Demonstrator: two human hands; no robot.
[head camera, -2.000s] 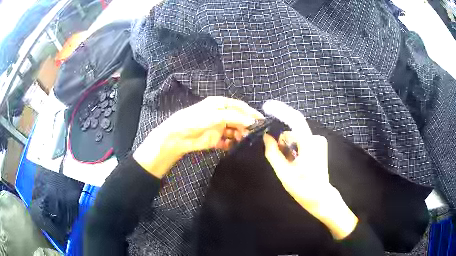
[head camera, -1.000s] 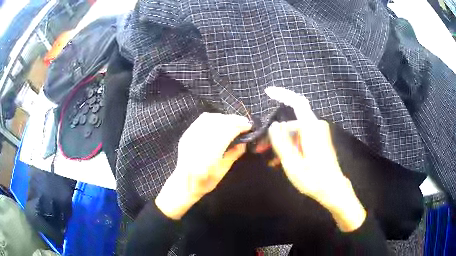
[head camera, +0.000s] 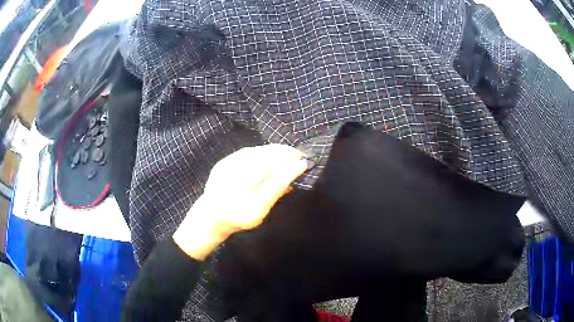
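The dark jacket (head camera: 352, 69) with a thin white check covers most of the view. Its plain black lining (head camera: 403, 207) is turned up over the lap. My left hand (head camera: 252, 182) is closed on the jacket's edge near the middle, at the border of check and black cloth. Its fingertips are overexposed and partly hidden. My right hand is not in view. No needle, thread or snips can be made out.
Loose black buttons (head camera: 93, 141) lie in a black holder with a red rim (head camera: 60, 182) at the left, on a white tabletop (head camera: 116, 220). Blue crates (head camera: 104, 277) stand lower left and at the right edge. Speckled floor (head camera: 466, 302) shows at the bottom. A small red thing (head camera: 330, 316) is at the bottom edge.
My right hand has left the picture. My left hand stays on the jacket's edge. The black lining now lies uncovered where the right hand was. The whole scene has shifted a little left.
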